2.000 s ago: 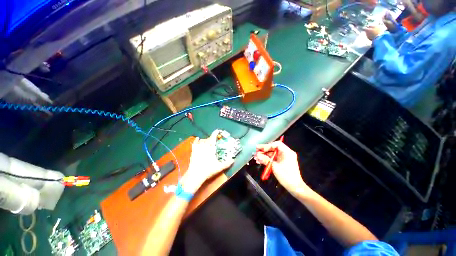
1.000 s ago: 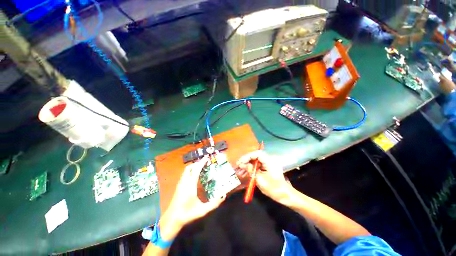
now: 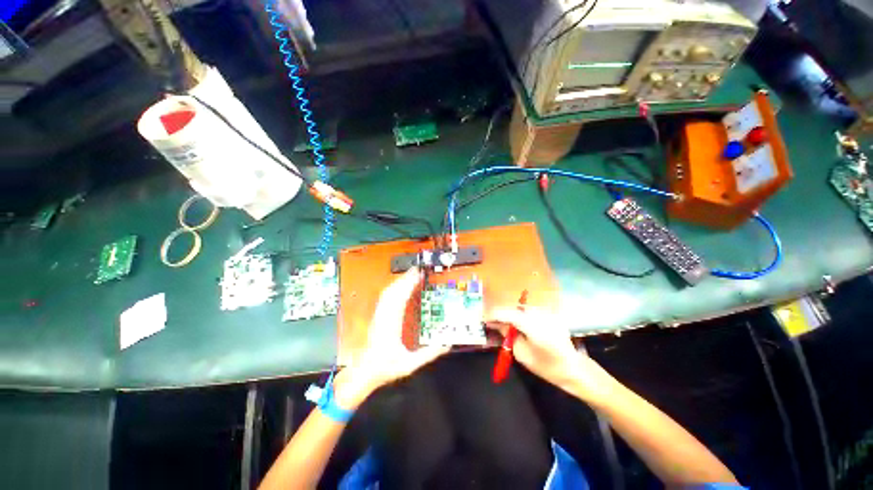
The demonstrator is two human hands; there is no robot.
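Note:
A green circuit board [image 3: 453, 314] with silver and white parts is over the orange-brown plate [image 3: 526, 254], just below the black connector block [image 3: 467, 256]. My left hand [image 3: 391, 330] holds the board by its left side and near edge; a light blue band is on that wrist. My right hand [image 3: 544, 346] holds a red pen-like tool [image 3: 507, 354], and its fingertips are at the board's right edge. Whether the board touches the connector block I cannot tell.
Two boards [image 3: 247, 279] [image 3: 312, 291], tape rings [image 3: 181, 247] and a white slip [image 3: 143, 321] lie left. A white roll [image 3: 225, 144] and blue coiled cord [image 3: 304, 105] are behind. The remote [image 3: 657, 239], orange box [image 3: 704, 167] and oscilloscope [image 3: 641, 62] are right.
The view has swung left. The board has moved from above the plate's right side to below the connector block and is turned squarer to it. Both hands moved along with it.

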